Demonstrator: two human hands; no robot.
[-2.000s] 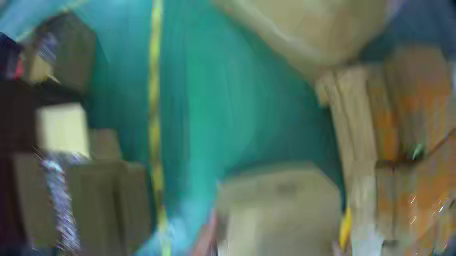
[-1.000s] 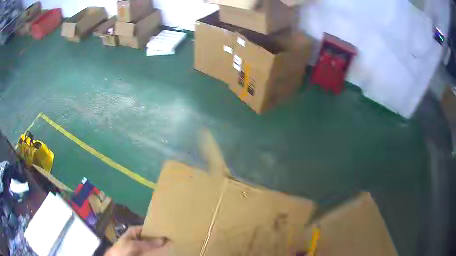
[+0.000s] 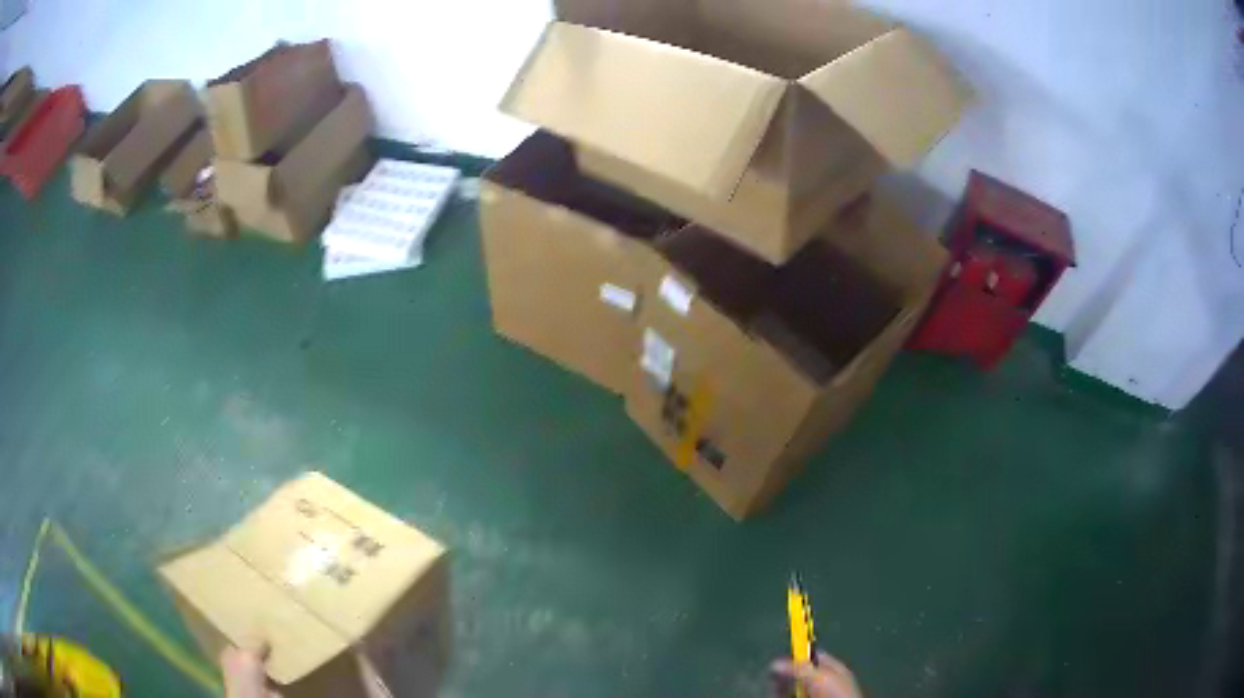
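Observation:
A brown cardboard carton (image 3: 307, 566) with dark print on its top and a centre seam is at the lower left, tilted. My left hand (image 3: 250, 674) is at its near edge, cut off by the bottom of the picture, with fingers gripping the cardboard. My right hand (image 3: 823, 676) is at the bottom, right of centre, partly cut off. It is closed around a yellow utility knife (image 3: 801, 622) whose dark tip points up and away. The knife is apart from the carton.
Large open cartons (image 3: 559, 280) stand ahead, one more open carton (image 3: 655, 109) on top. A red metal box (image 3: 985, 280) is by the wall. White sheets (image 3: 392, 216) and smaller open cartons (image 3: 130, 147) lie at the upper left. A yellow object (image 3: 68, 668) is at the lower left.
The view has shifted and the stacked cartons appear nearer. The carton at my left hand now appears further left and smaller, its printed top showing. The knife now shows clear of the cardboard.

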